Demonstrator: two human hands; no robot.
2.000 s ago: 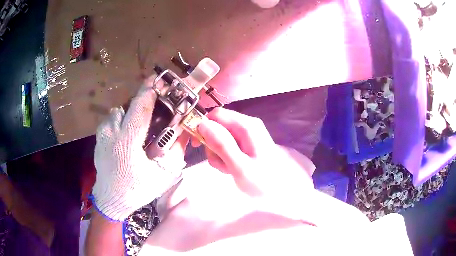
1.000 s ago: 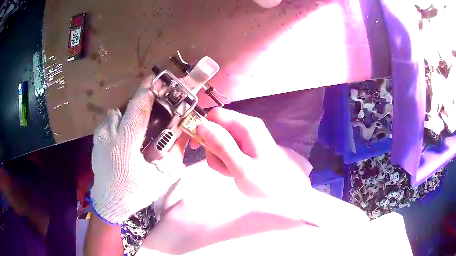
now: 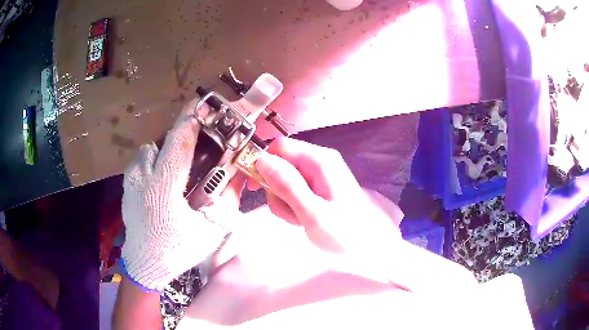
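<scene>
My left hand (image 3: 158, 200), in a white knit glove with a blue cuff, is closed around a toy scooter body (image 3: 214, 180). The scooter has a dark seat, a shiny metal loop (image 3: 226, 120) and a dark handlebar (image 3: 278, 121), with a pale curved part (image 3: 263, 91) at its upper end. My bare right hand (image 3: 294, 180) pinches a flat tan-gold stick (image 3: 248, 159) with reddish print between thumb and fingers, its upper end against the scooter's side. The stick's lower end is hidden by the fingers.
A stained brown board (image 3: 148, 97) lies beyond my hands. On it is a dark red labelled packet (image 3: 97, 49); a green-yellow slim item (image 3: 29, 135) lies far left. A white rounded thing is cut off at the top. Blue bins (image 3: 478, 196) with white pieces stand right, in glare.
Both hands keep their grips on the scooter and the stick. The left hand and scooter have shifted only very slightly.
</scene>
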